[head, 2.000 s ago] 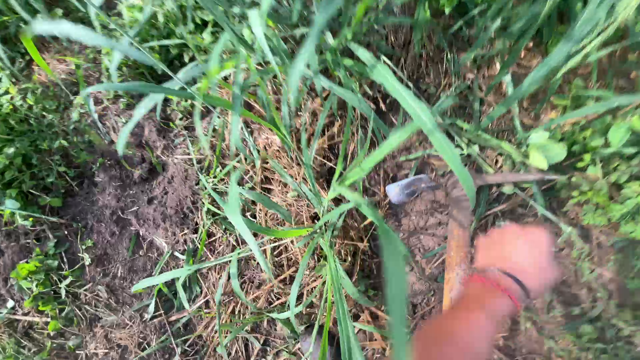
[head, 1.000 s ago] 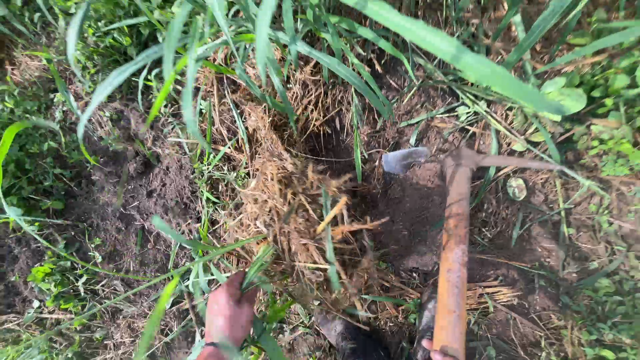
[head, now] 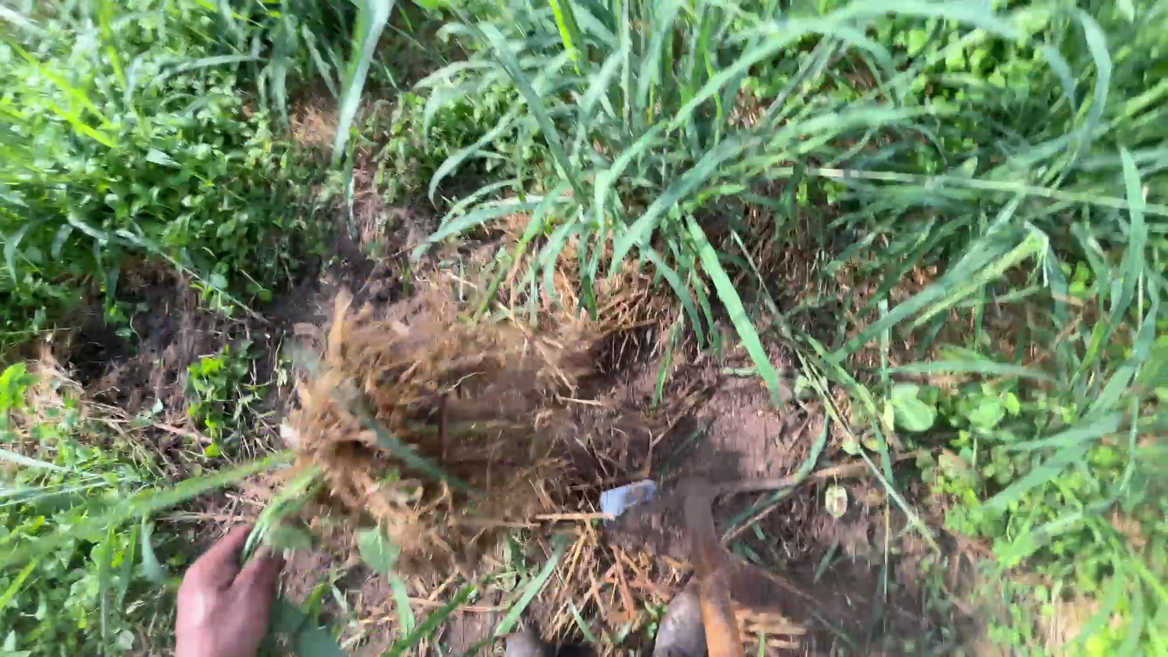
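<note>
My left hand point(head: 226, 589) grips green grass blades at the lower left. The blades run to an uprooted grass clump point(head: 401, 438), whose dry, straw-coloured base and roots are blurred by motion. To the right, a pick mattock stands with its head point(head: 698, 493) low over bare soil; one end is a shiny metal blade point(head: 628, 498), the other a long thin point. Its wooden handle point(head: 719, 611) runs down out of the frame. My right hand is not visible.
Tips of footwear point(head: 680, 625) show at the bottom edge beside the handle. Tall grass point(head: 639, 164) grows across the top, with low leafy weeds point(head: 182, 173) at the left. Dry straw point(head: 620, 575) lies on the brown soil.
The clump, rooted-looking and upright two seconds ago, is now pulled over to the left, with my left hand on its blades. My right hand, seen by the handle earlier, has left the view.
</note>
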